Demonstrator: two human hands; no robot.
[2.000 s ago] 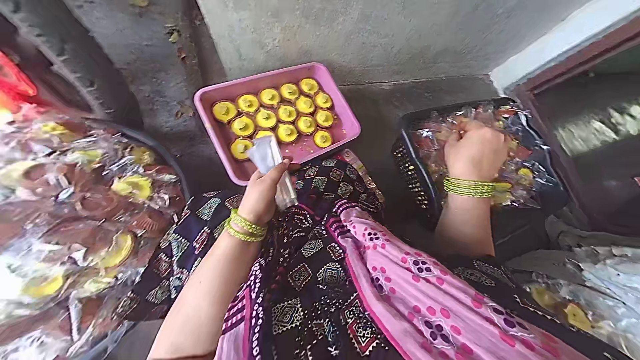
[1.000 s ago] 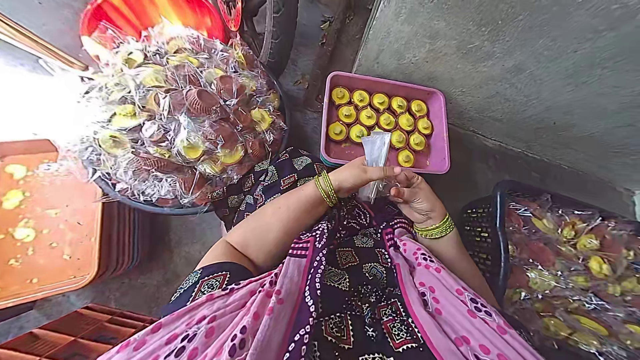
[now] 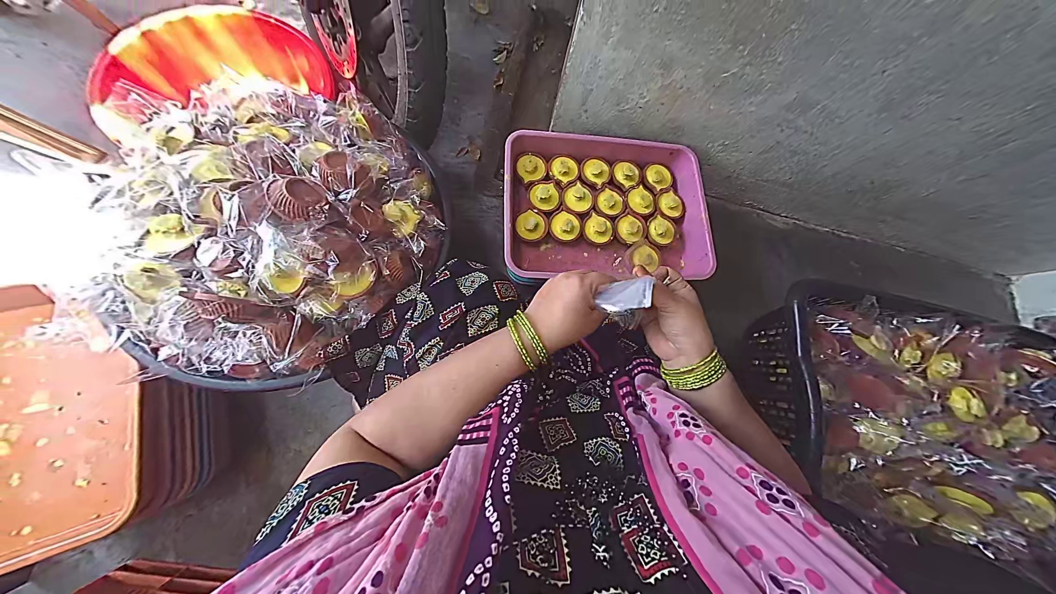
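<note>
My left hand [image 3: 569, 309] grips a stack of clear plastic bags [image 3: 624, 295] just below the pink plastic tray [image 3: 701, 206]. At the tray's lower right edge, my right hand [image 3: 676, 322] has its fingertips on a small clay lamp filled with yellow wax [image 3: 644, 258], separate from the rows. Whether a bag covers this lamp I cannot tell. Inside the tray, several more yellow-filled clay lamps [image 3: 578, 198] stand in three rows.
A large tub [image 3: 289, 381] at left is heaped with bagged lamps [image 3: 297, 198]; a red tub [image 3: 305, 49] and a tyre [image 3: 425, 74] lie behind. Stacked orange trays [image 3: 74, 429] stand lower left. A black plastic basket [image 3: 800, 363] of bagged lamps is at right, below a grey wall [image 3: 825, 99].
My right hand was at the basket two seconds ago, then met my left hand at the bags. Now its fingers are at a yellow lamp by the tray's edge. The view has swung left.
</note>
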